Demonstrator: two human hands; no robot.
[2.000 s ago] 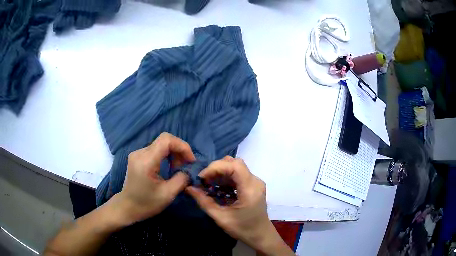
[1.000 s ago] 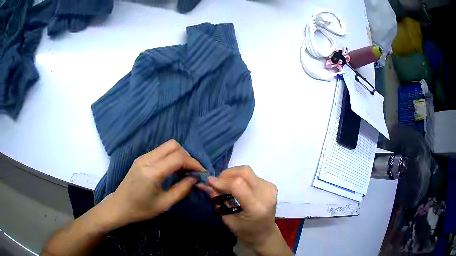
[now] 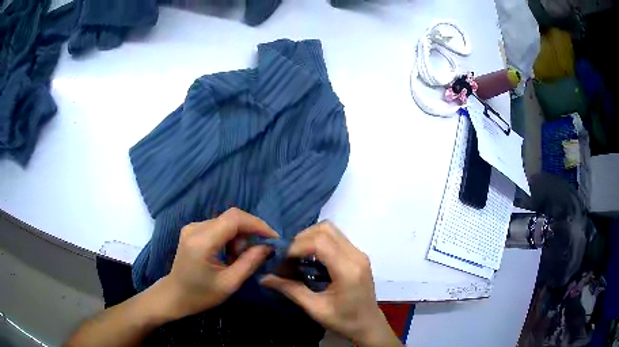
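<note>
A blue-grey ribbed knit sweater [image 3: 237,142] lies on the white table, its folded collar away from me and its lower part hanging over the near edge. My left hand [image 3: 220,261] pinches a bunched end of the sweater, perhaps a cuff, between thumb and fingers. My right hand [image 3: 329,278] is close beside it, slightly blurred, with black thread snips [image 3: 312,271] in the palm and fingertips at the fabric. The snips' tips are hidden.
More blue-grey sweaters [image 3: 27,88] lie at the far left. At right are a coiled white cable [image 3: 434,68], a reddish-brown thread cone [image 3: 494,83], a pink and black bunch [image 3: 461,88], a black smartphone [image 3: 476,177], gridded sheets [image 3: 468,230] and a dark silver cylinder [image 3: 528,230].
The snips in my right hand have turned and its fingers have opened wider than one second ago. Both hands stay at the bunched fabric. The view has shifted slightly.
</note>
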